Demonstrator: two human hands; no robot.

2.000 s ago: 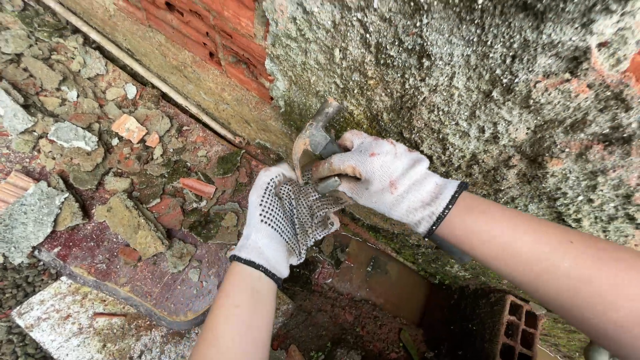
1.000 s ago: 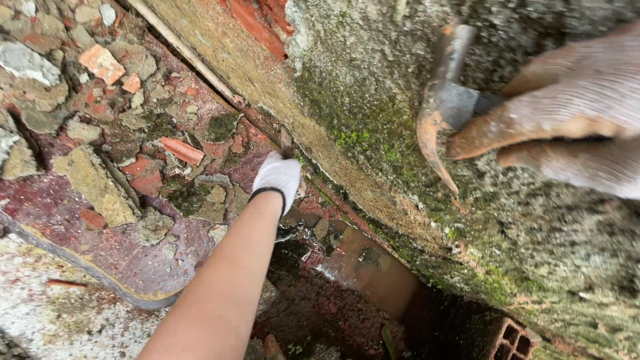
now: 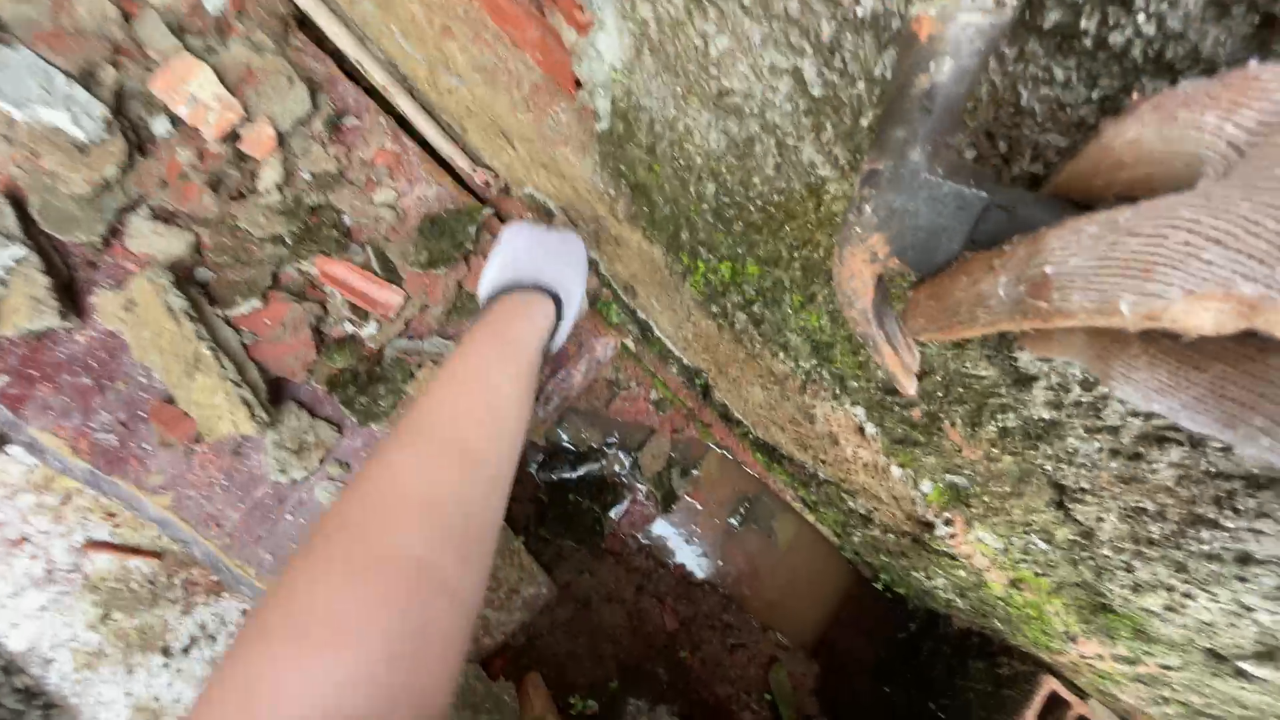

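Observation:
My right hand (image 3: 1130, 240), in a dirty knit work glove, is closed around the neck of a claw hammer (image 3: 925, 215) at the upper right, close to the camera. The hammer's rusty claw points down in front of the mossy wall (image 3: 740, 130). My left hand (image 3: 535, 265), in a white glove with a dark cuff, reaches down to the rubble at the foot of the wall. Its fingers are hidden behind the back of the glove, so what they touch or hold does not show.
Broken mortar and brick pieces (image 3: 360, 287) cover the red floor (image 3: 60, 375) at left. A thin pipe or rod (image 3: 390, 95) runs along the wall's base. Below lies a wet pit with muddy water (image 3: 750, 530); part of a hollow brick (image 3: 1055, 700) shows at the bottom right.
My hands, close together two seconds ago, are now apart. The right one has moved right with the hammer, nearer the camera; the left one is down at the wall's base.

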